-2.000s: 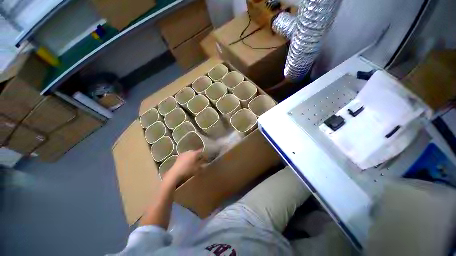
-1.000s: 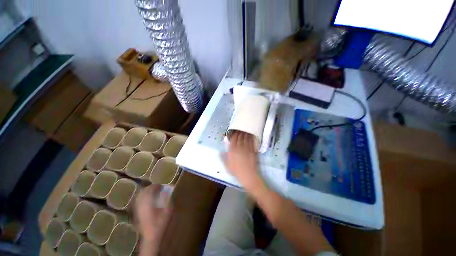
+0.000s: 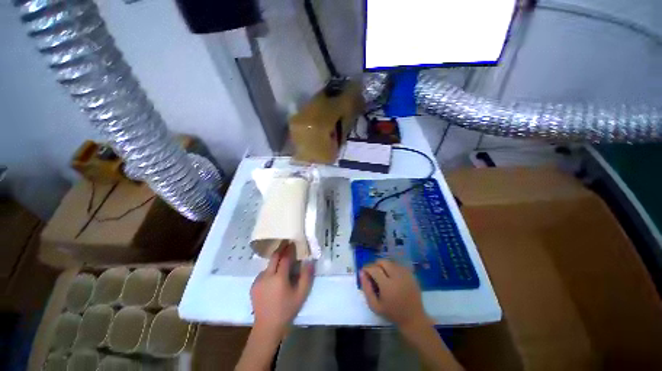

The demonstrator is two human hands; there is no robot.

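Note:
A cream housing (image 3: pixel 282 212) lies on the white fixture (image 3: pixel 314 217) on the machine table, its open end towards me. My left hand (image 3: pixel 282 284) is at that open end, fingertips touching the lower rim; whether they grip it is not clear. My right hand (image 3: pixel 392 290) rests near the front edge of the blue mat (image 3: pixel 432 239), loosely curled with a gap between thumb and fingers and nothing seen in it. The black control box (image 3: pixel 369 227) lies on the mat just beyond my right hand, apart from it.
A carton of upright housings (image 3: pixel 131 327) stands low at left. An open carton (image 3: pixel 537 253) stands at right. A small carton (image 3: pixel 319 130) and a white-topped box (image 3: pixel 366 156) are at the table's back. A monitor (image 3: pixel 435 32) and silver ducts (image 3: pixel 123 109) are behind.
The view has swung right to the table. My right hand has left the housing for the mat. My left hand has moved from the left carton to the housing's open end.

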